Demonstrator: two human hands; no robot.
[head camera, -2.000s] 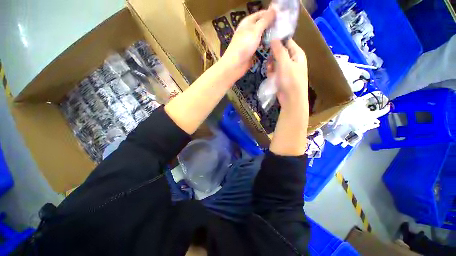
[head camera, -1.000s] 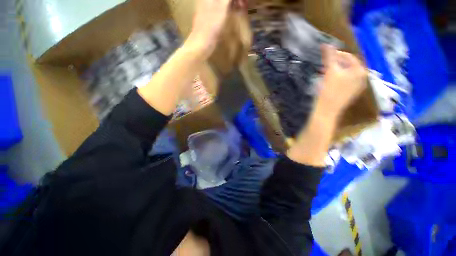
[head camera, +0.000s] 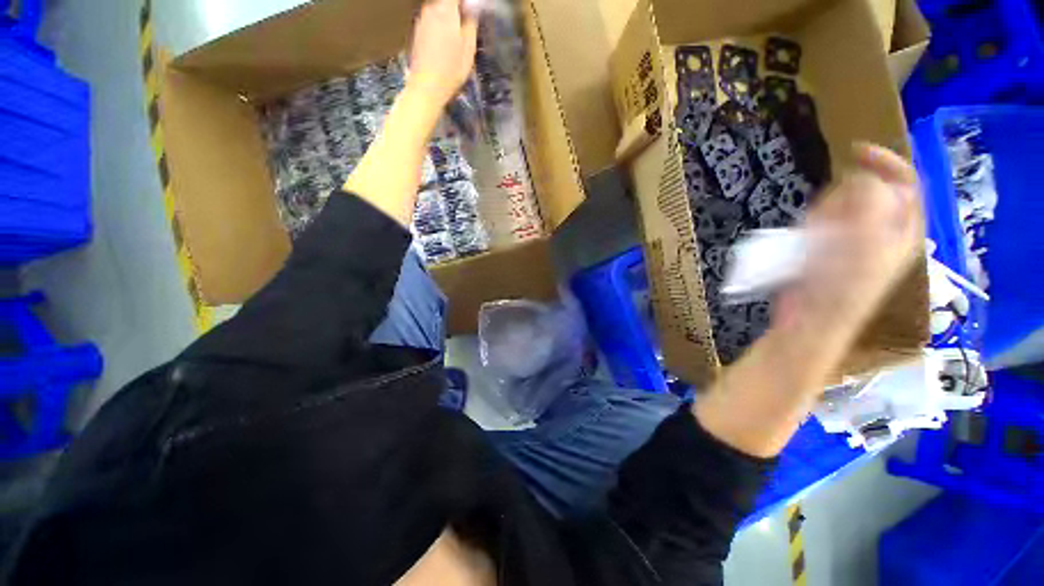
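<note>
My left hand (head camera: 441, 52) is over the left carton (head camera: 218, 258), near the top edge of the picture. Its fingers are closed on a shiny clear bag (head camera: 492, 9), blurred and partly cut off; its contents cannot be made out. Rows of bagged parts (head camera: 447, 218) lie in this carton. My right hand (head camera: 853, 235), blurred, is over the right carton (head camera: 670, 263) and holds a whitish small poly bag (head camera: 761, 263) that seems empty. Loose black parts (head camera: 727, 160) with round openings are heaped below it.
A clear plastic liner bag (head camera: 532, 349) lies between my knees. A blue bin (head camera: 624, 309) stands between the cartons. White pieces (head camera: 887, 401) lie beside the right carton, near another blue bin (head camera: 1019, 252). Blue stools and bins stand at both sides. Striped tape marks the floor.
My hands were together over the right carton and have moved apart. My left hand is now over the left carton; my right hand stays over the right one. The view has shifted.
</note>
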